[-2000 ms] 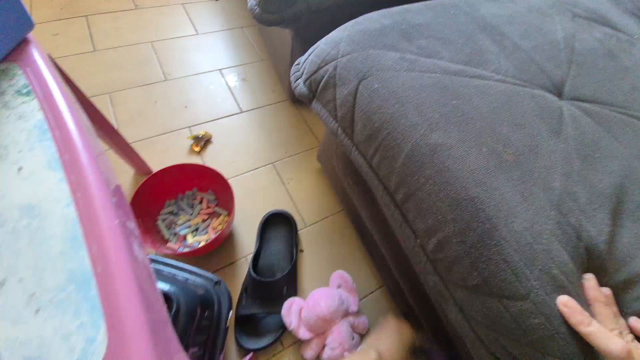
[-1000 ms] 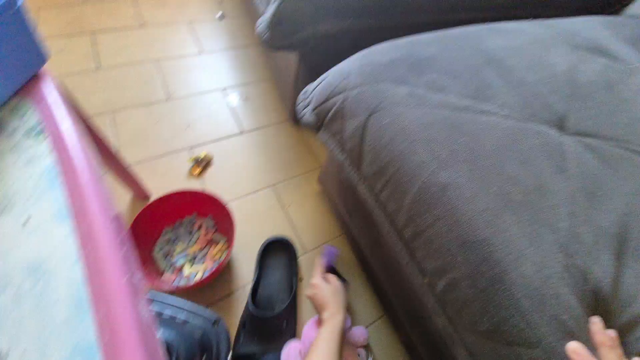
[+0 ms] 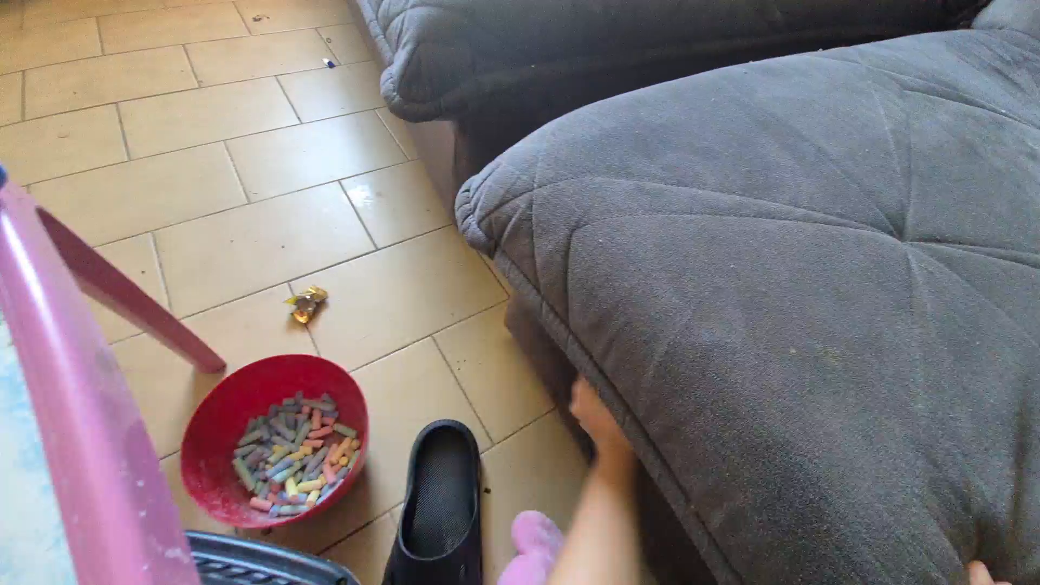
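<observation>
My left hand (image 3: 601,422) reaches down to the side of the grey fabric sofa (image 3: 756,309), at the lower middle. The seat edge partly hides its fingers, so any held item cannot be made out. Only fingertips of my right hand (image 3: 979,574) show, on the sofa at the lower right corner. Beside my left forearm lies a pink plush toy (image 3: 532,548), cut off by the bottom edge. Left of the toy is a black rubber slide sandal (image 3: 440,496). Farther left, a red plastic bowl (image 3: 199,447) holds many short, chalk-like sticks in pastel colours.
A pink plastic table edge (image 3: 77,406) and its leg (image 3: 134,301) rise at the left. Below the bowl is a black plastic container (image 3: 260,561). A crumpled gold wrapper (image 3: 307,304) lies on the tiled floor (image 3: 244,227). Another grey sofa section (image 3: 520,57) stands behind.
My left hand has moved from beside the plush toy to the sofa's lower side. A purple item seen by its fingers one second ago is out of sight. Less of my right hand shows.
</observation>
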